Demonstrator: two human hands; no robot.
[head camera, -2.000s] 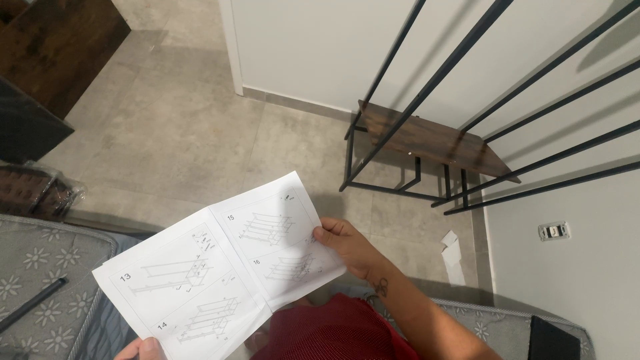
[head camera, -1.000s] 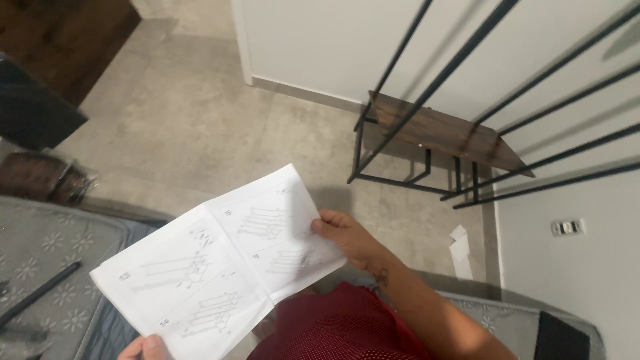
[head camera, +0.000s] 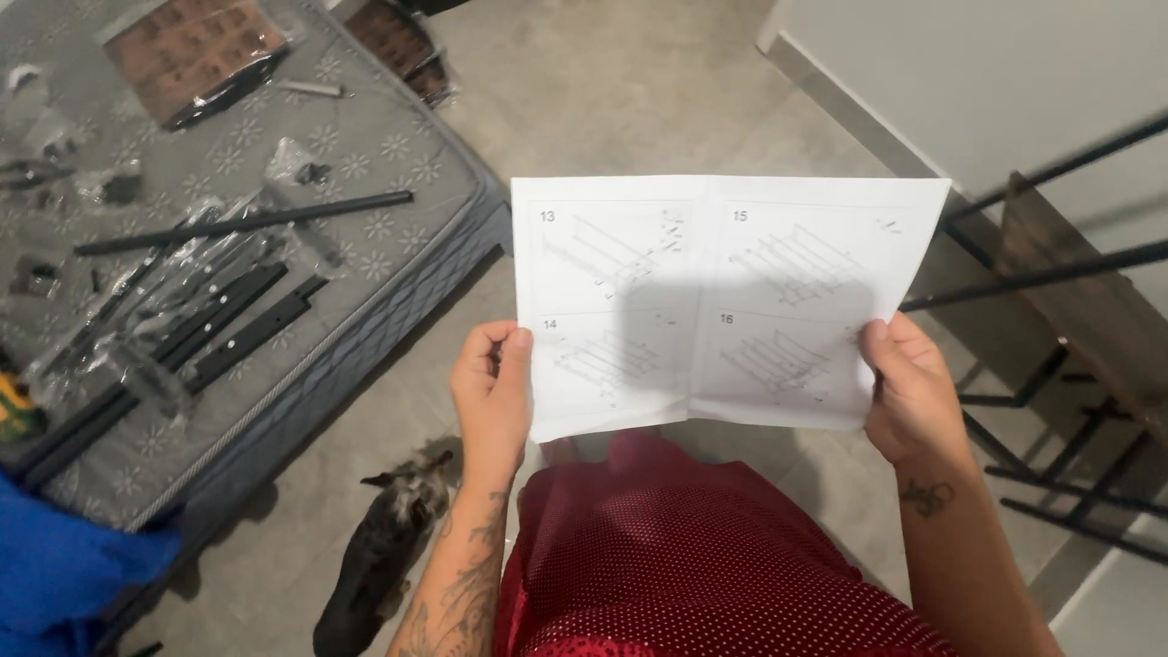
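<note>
An unfolded paper instruction sheet (head camera: 675, 265) with line drawings of a frame, in numbered panels, is held out flat in front of me. My left hand (head camera: 497, 383) pinches its left edge, thumb on top. At the right edge, my right hand (head camera: 908, 383) grips the paper the same way. A shadow falls across the middle of the sheet. To the left, black metal bars (head camera: 246, 222) and clear plastic bags of small parts lie on a mattress (head camera: 401, 128). At the right stands a black metal frame (head camera: 1049, 274) with a dark wooden board (head camera: 1086, 301).
A small dark dog (head camera: 388, 547) is on the floor by the mattress, close to my left forearm. Blue cloth (head camera: 73, 566) lies at the lower left. Plastic-wrapped brown pieces (head camera: 196, 55) rest on the mattress, and another wrapped bundle (head camera: 397, 46) is beyond its edge. A wall rises at upper right.
The view has swung left, bringing more of the mattress and the dog into sight. Both hands still hold the sheet, which was tilted before and is now roughly level in view.
</note>
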